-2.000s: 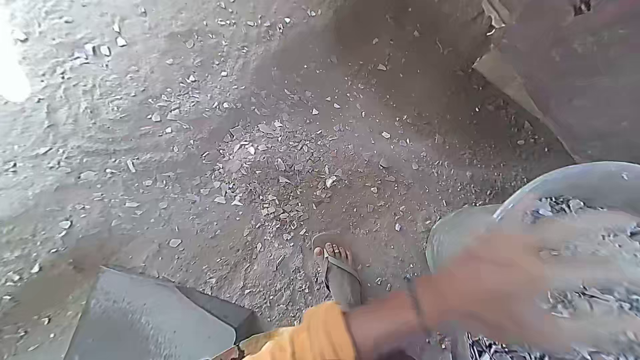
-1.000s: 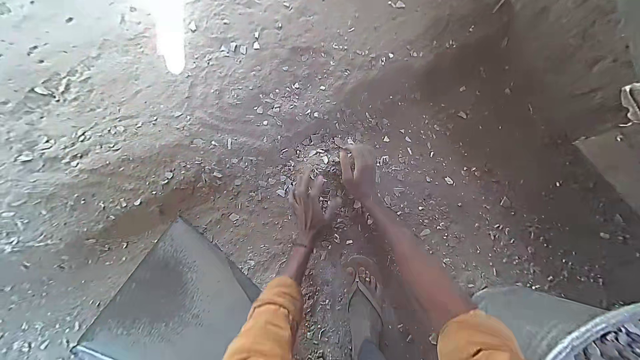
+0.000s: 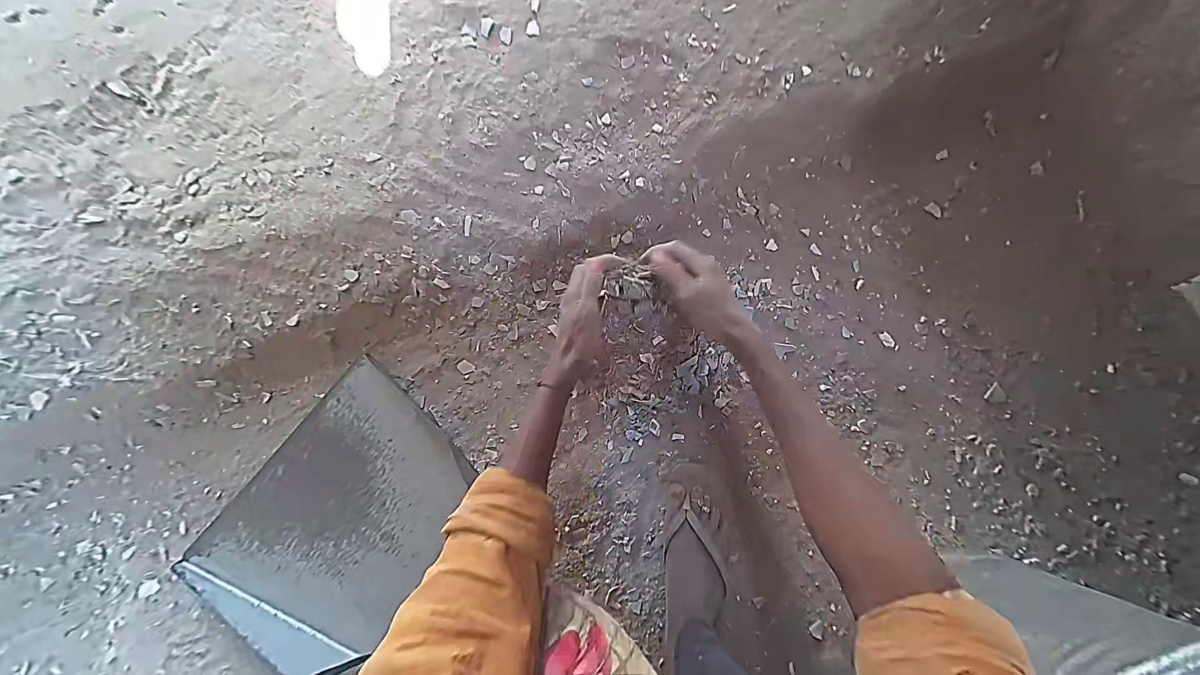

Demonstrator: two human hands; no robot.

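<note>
My left hand (image 3: 585, 314) and my right hand (image 3: 696, 289) meet just above the ground near the middle of the view, with fingers curled inward. Between them they hold a small clump of pale chips (image 3: 630, 287). What the chips are made of I cannot tell. More flat, light flakes (image 3: 647, 427) lie strewn over the dirt below and around both hands.
A grey, flat-sided metal object (image 3: 328, 478) lies at the lower left. My sandalled foot (image 3: 694, 525) is on the ground below my hands. The side of a pale container (image 3: 1069, 609) shows at the lower right. Uneven dirt ground (image 3: 281, 244) spreads around.
Two seconds ago one hand was over the tub of chips at the right. A second ago both hands were at the ground with fingers spread; now they close around a clump of chips.
</note>
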